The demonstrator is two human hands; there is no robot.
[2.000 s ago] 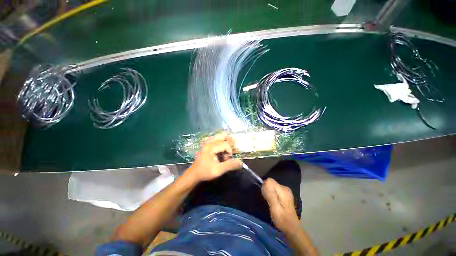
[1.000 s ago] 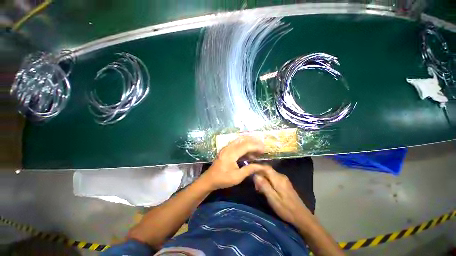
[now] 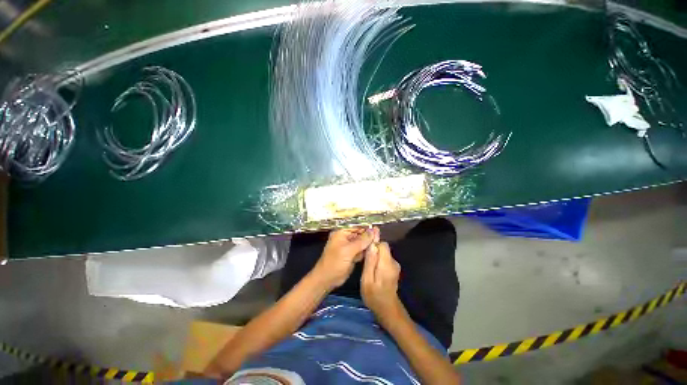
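My left hand (image 3: 343, 254) and my right hand (image 3: 381, 277) meet fingertip to fingertip just below the bench's near edge. Their fingers are pinched together around something too small to make out. The cream-yellow taped block (image 3: 365, 198) lies at the near bench edge just beyond my hands, with shiny clear film around it. A fan of fine whitish strands (image 3: 325, 98) runs from the block to the far rail. The right-centre coil (image 3: 413, 120), dark and silver, lies right of the strands with a small pale tag at its left.
The left-centre coil (image 3: 169, 124) and far-left coil pile (image 3: 34, 131) lie on the green bench. At far right are a dark bundle (image 3: 629, 56) and white scrap (image 3: 621, 110). Below the bench are a white bag (image 3: 169, 277) and blue bag (image 3: 538, 218).
My hands have drawn back from the block to the bench edge and now meet at the fingertips. The thin length seen between them earlier no longer shows. The view has shifted slightly.
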